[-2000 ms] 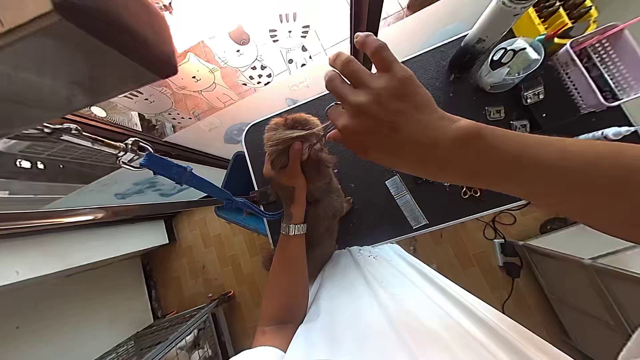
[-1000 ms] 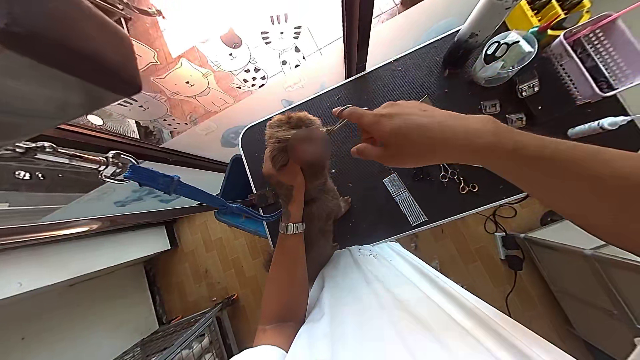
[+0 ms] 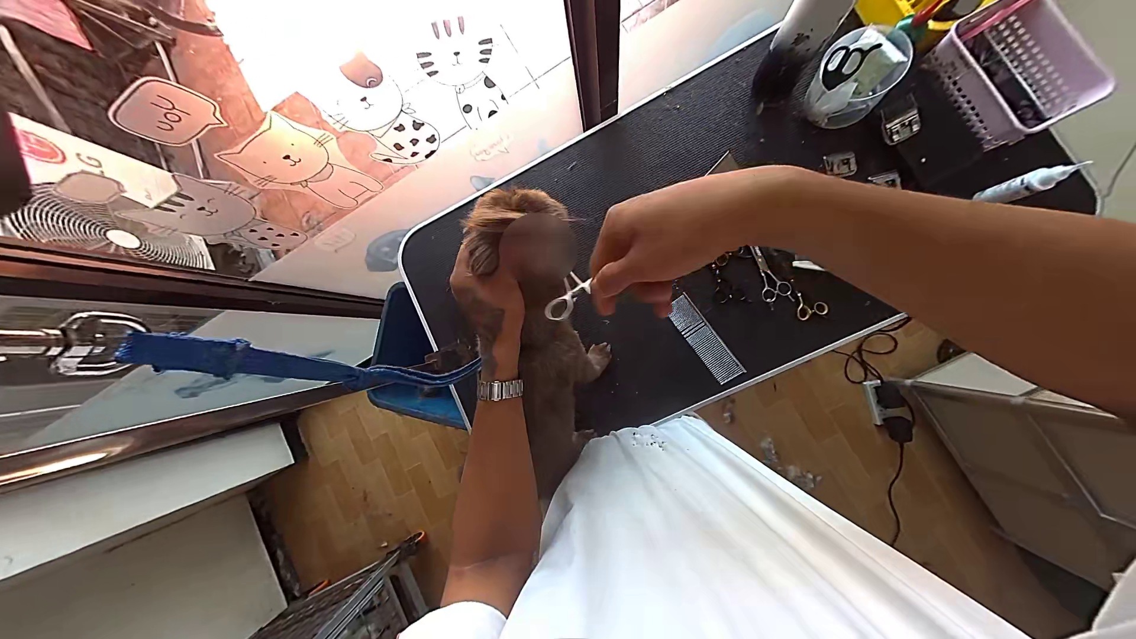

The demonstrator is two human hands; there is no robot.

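A small brown dog (image 3: 552,382) is upright on the black grooming table (image 3: 639,160), close to its left end. My left hand (image 3: 491,297), with a metal watch at the wrist, cups the side of the dog's head from the left. In my right hand (image 3: 635,257) is a pair of scissors (image 3: 570,297); a light finger ring shows just right of the dog's muzzle, while the blades cannot be made out. A metal comb (image 3: 706,339) lies right of the dog, with several more scissors (image 3: 770,286) beyond it.
A blue leash (image 3: 266,359) runs from a metal clasp to the dog. At the far right stand a lilac basket (image 3: 1021,75), a clear container (image 3: 859,75), a spray bottle (image 3: 803,40) and clipper blades (image 3: 901,120). A blue tray (image 3: 404,355) adjoins the table's left edge.
My right hand has come down from above the dog's head to beside its muzzle, and the scissors in it are turned differently. My left hand stays at the dog's head.
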